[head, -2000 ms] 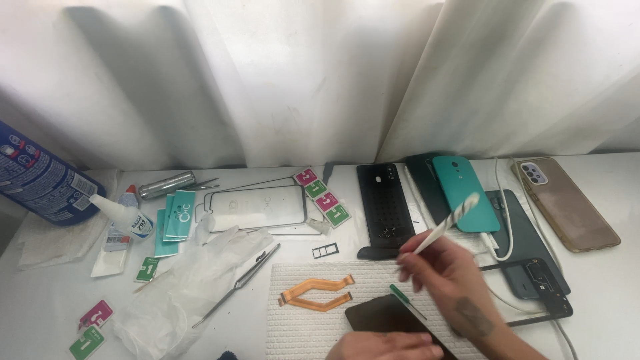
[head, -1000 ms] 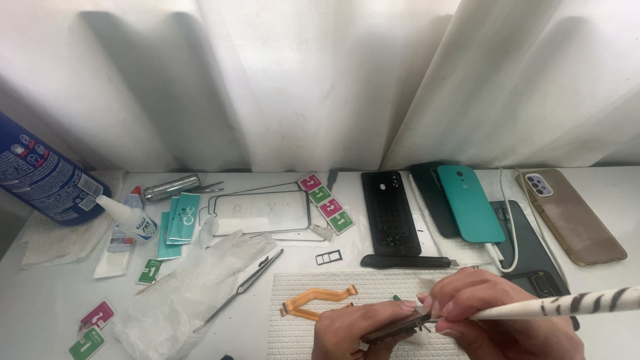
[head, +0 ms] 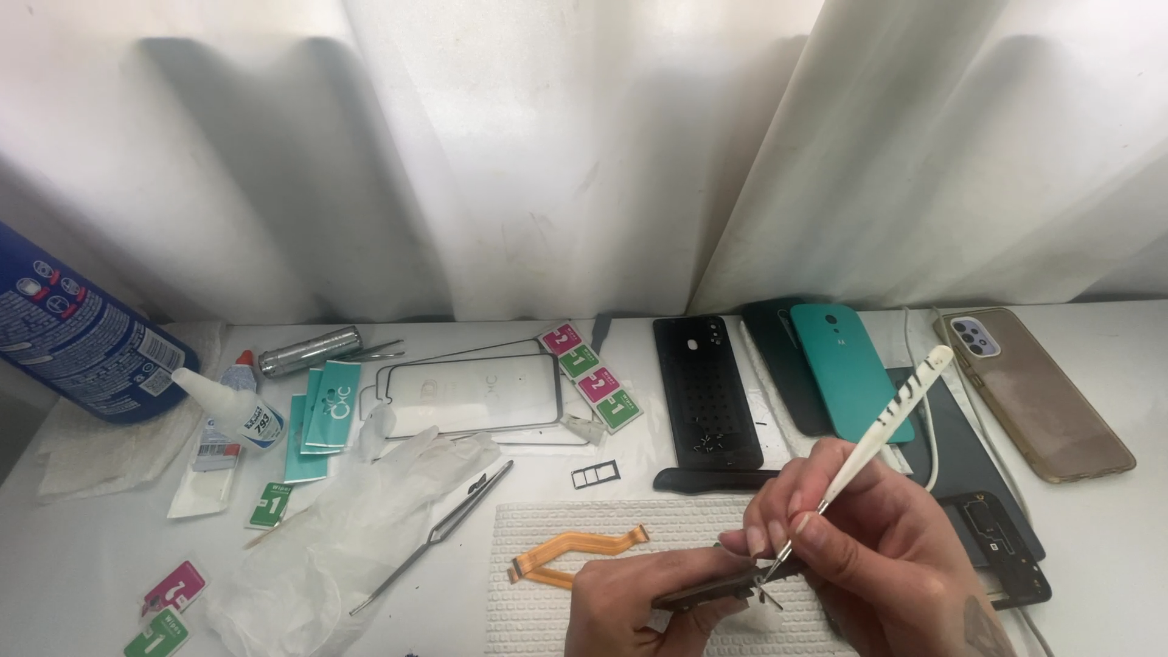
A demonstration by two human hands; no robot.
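Note:
My left hand [head: 643,602] pinches a thin dark phone part [head: 707,591] on edge, low in the head view. My right hand [head: 876,538] holds a white-handled pointed tool [head: 885,424] with black marks; its metal tip touches or nearly touches the part's right end. A small dark sliver shows just below that tip; I cannot tell what it is. Under both hands lies a white textured mat [head: 538,611], with orange flex cables [head: 579,545] to the left of my left hand. A black-handled tool or knife [head: 712,480] lies just above the mat.
Metal tweezers [head: 433,538] rest on crumpled clear plastic [head: 310,557]. Behind are a SIM tray [head: 595,474], glass screen protectors [head: 474,392] and a black phone back [head: 704,392] bearing small screws. A teal back cover [head: 853,370], cables and a cased phone [head: 1040,392] stand right; a glue bottle [head: 242,411] and blue can [head: 82,338] left.
Two seconds ago the dark part lay flat on the mat under my left hand; it is now held up on edge. The white tool has swung from pointing right to upright, tip down at the part.

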